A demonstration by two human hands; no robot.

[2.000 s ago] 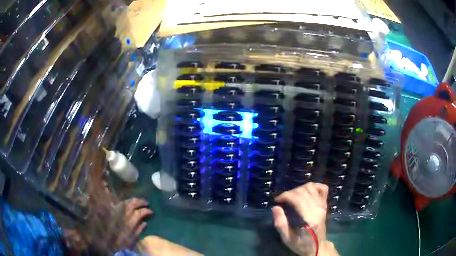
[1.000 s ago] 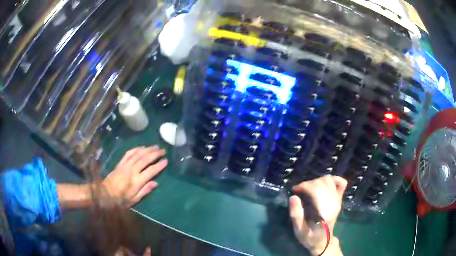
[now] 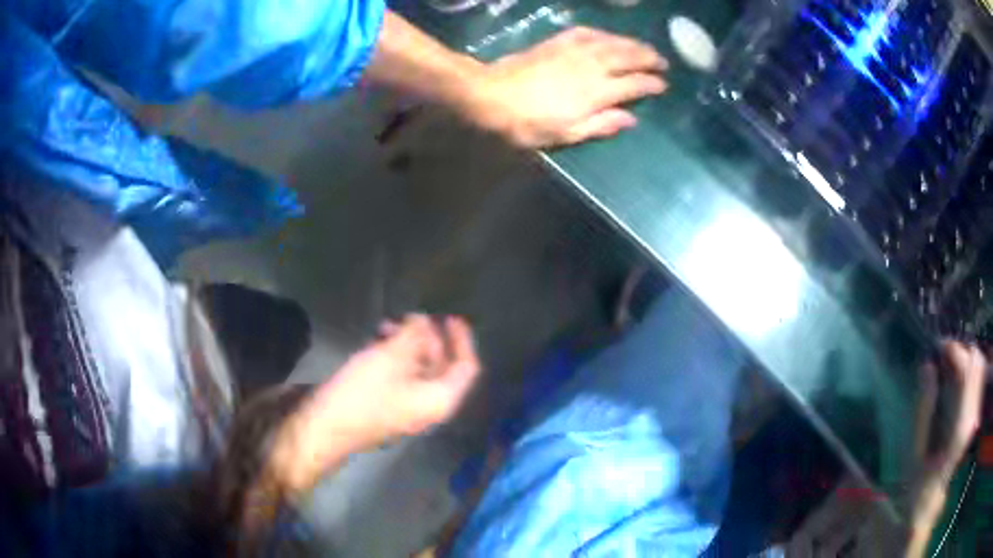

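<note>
The picture is blurred and tilted. My right hand (image 3: 949, 409) is at the far right, with its fingers at the near edge of the clear blister tray (image 3: 828, 174). Whether it holds anything cannot be told. Dark components with small shiny tips stand in rows in the tray, and blue light shines through at the top. The tray is cut off by the picture's upper right. My left hand cannot be made out; the two bare hands further left appear to belong to another person.
The other person, in blue sleeves, rests one hand (image 3: 566, 87) on the green bench (image 3: 653, 180); the second hand (image 3: 419, 365) is curled above the floor. A white disc (image 3: 693, 41) lies left of the tray. Blue cloth (image 3: 599, 480) shows below the bench edge, which runs diagonally.
The view has swung left and down, so the tray and my right hand now stand at the right. The other person's curled hand has come into view. The fan and bottle are gone.
</note>
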